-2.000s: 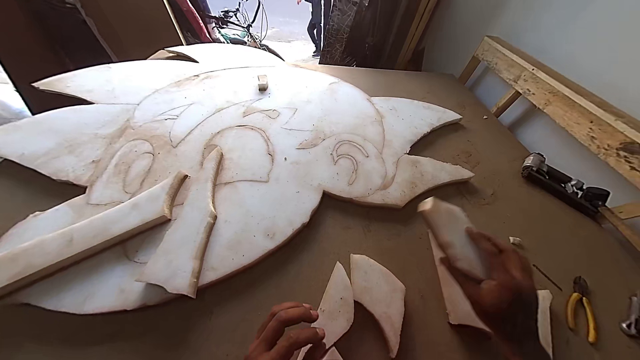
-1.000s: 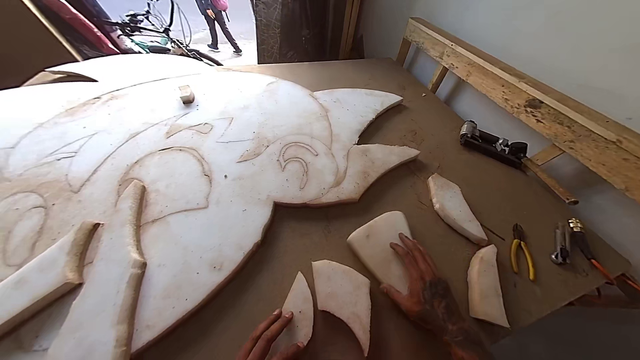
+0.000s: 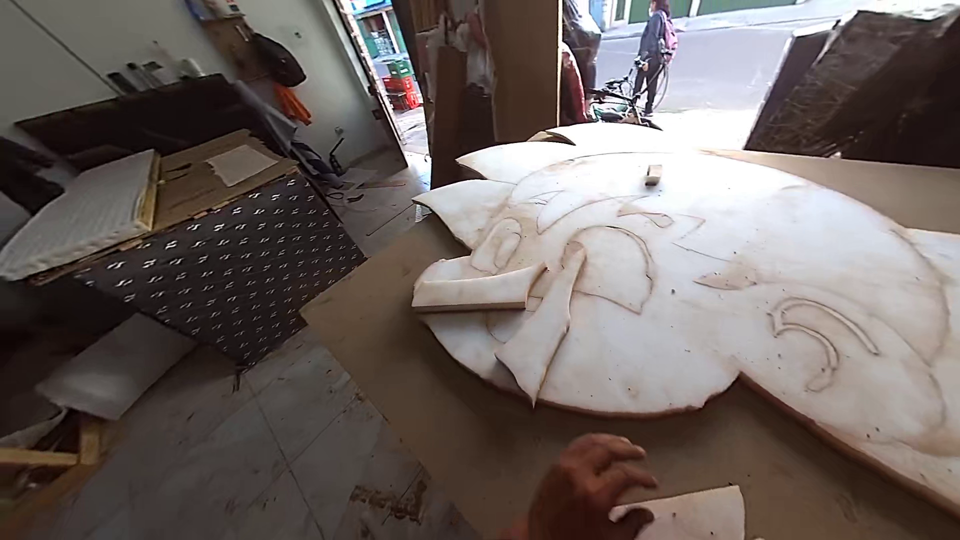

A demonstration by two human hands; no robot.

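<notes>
My left hand (image 3: 592, 491) is low in the head view, fingers loosely curled and apart, with the thumb over the left edge of a small white foam piece (image 3: 701, 514). No grip on the piece shows. Beyond the hand lies a big white foam cutout of a cartoon-like head (image 3: 675, 360), with carved outlines. A curved foam strip (image 3: 480, 289) and a flared foam strip (image 3: 544, 330) rest on its left part. A small foam block (image 3: 653, 175) sits near its top. My right hand is out of view.
The brown tabletop (image 3: 420, 360) ends at the left above a tiled floor (image 3: 277, 442). Farther left stands a patterned box-like bench (image 3: 247, 262) bearing a white padded panel (image 3: 90, 214). Outside the doorway are a person (image 3: 654, 56) and a bicycle (image 3: 619, 101).
The view has swung left, so my right hand, the pliers and most of the loose foam pieces have gone out of sight. My left hand's fingers are raised clear of the foam piece they were near.
</notes>
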